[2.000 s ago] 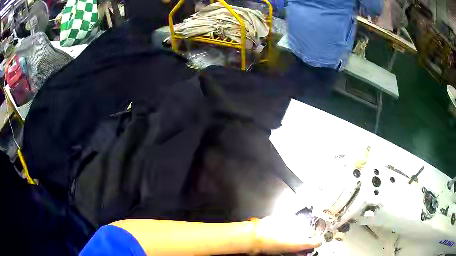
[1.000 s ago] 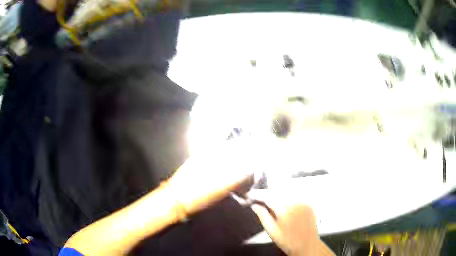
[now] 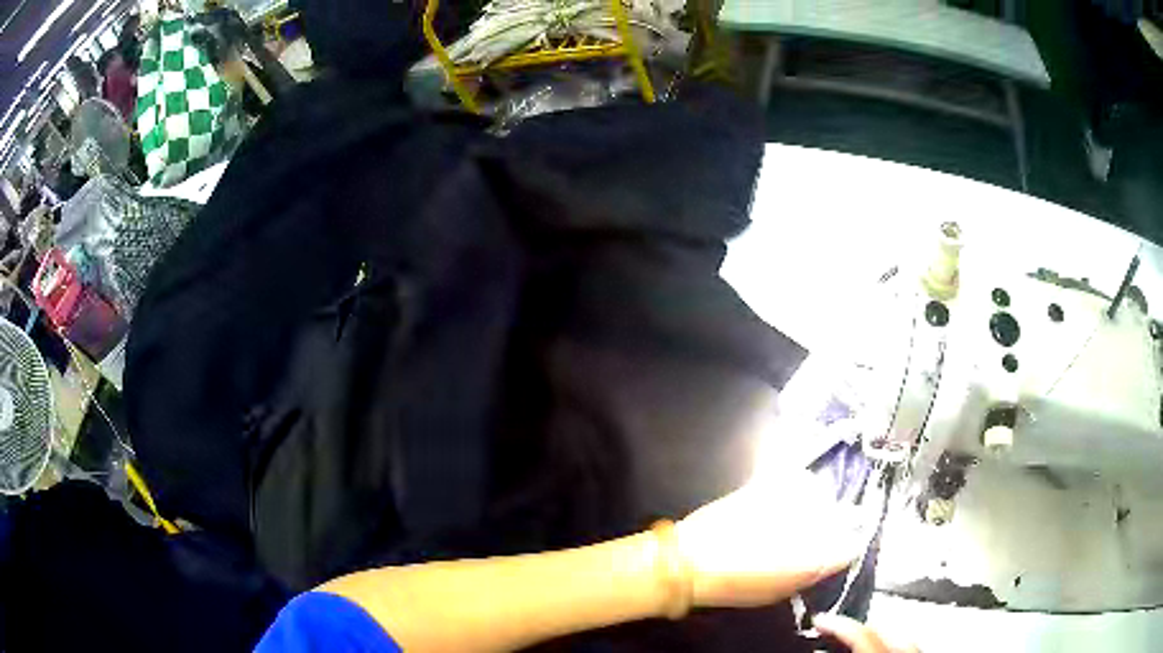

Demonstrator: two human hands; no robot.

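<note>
A large dark garment (image 3: pixel 459 319) fills the left and middle and runs under my left forearm. My left hand (image 3: pixel 778 549) lies at the needle area (image 3: pixel 886 453) of the white sewing machine (image 3: pixel 1059 510). It is washed out by the lamp, so its grip is unclear. A small blue-navy shiny piece (image 3: pixel 839 469) shows beside the needle area. My right hand (image 3: pixel 857 634) is mostly cut off by the bottom edge; only fingers show, beside a small bright object that I cannot make out.
A thread cone or post (image 3: pixel 944 262) stands behind the machine head. A yellow-framed trolley (image 3: pixel 548 58) with pale cloth is at the back. A fan (image 3: pixel 19 402), a red-pink basket (image 3: pixel 77 304) and a green-white checked cloth (image 3: pixel 179 102) are at left. A pale bench (image 3: pixel 893 38) is behind.
My right hand, seen with a thin metal tool near my left hand a second ago, is now mostly below the picture. The view has swung back left. The person in blue is out of view.
</note>
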